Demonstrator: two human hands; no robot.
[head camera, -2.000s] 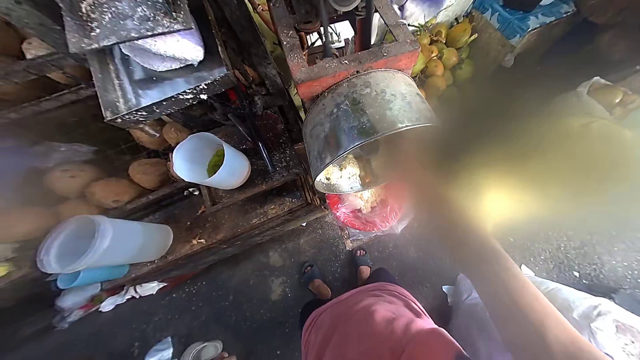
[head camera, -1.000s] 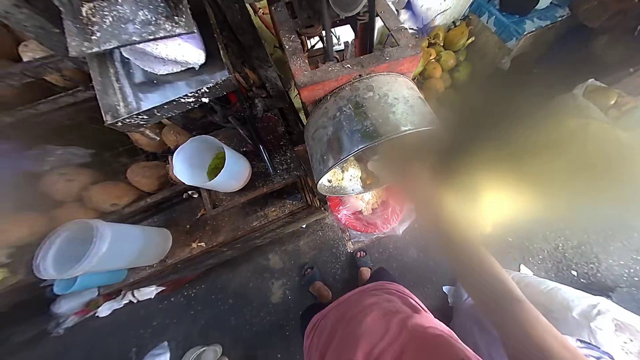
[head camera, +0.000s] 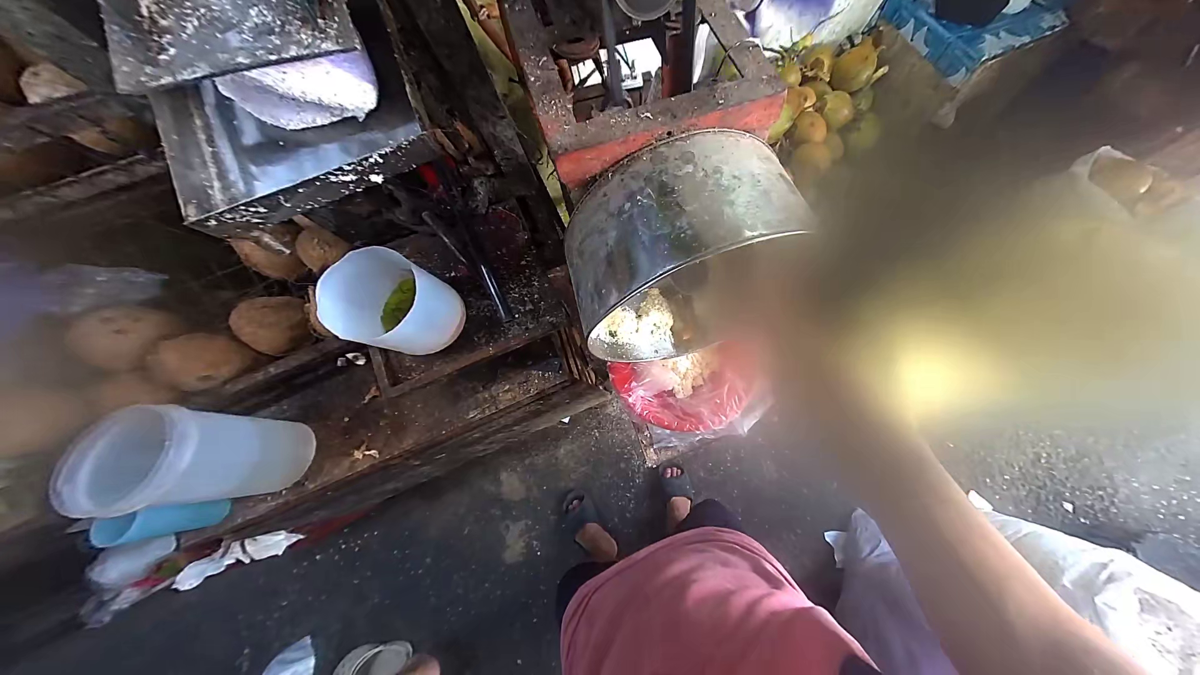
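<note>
A large metal pot (head camera: 689, 202) lies tilted on its side against a red-edged frame, its mouth facing down. Pale shredded matter (head camera: 642, 323) shows inside the mouth. Below it stands a red basin (head camera: 656, 398) lined with clear plastic, with more of the shreds in it. My right forearm (head camera: 947, 525) reaches up from the lower right to the pot's mouth. My right hand (head camera: 764, 300) is there, but a large blur covers it, so its fingers and anything in them are hidden. My left hand is not in view.
At left, a white container (head camera: 427, 314) with something green inside stands near brown coconuts (head camera: 202, 359). A translucent tub (head camera: 220, 455) and a blue container (head camera: 159, 522) are lower left. White sacks (head camera: 1078, 562) lie at lower right. Green-yellow fruits (head camera: 834, 108) are piled behind the pot.
</note>
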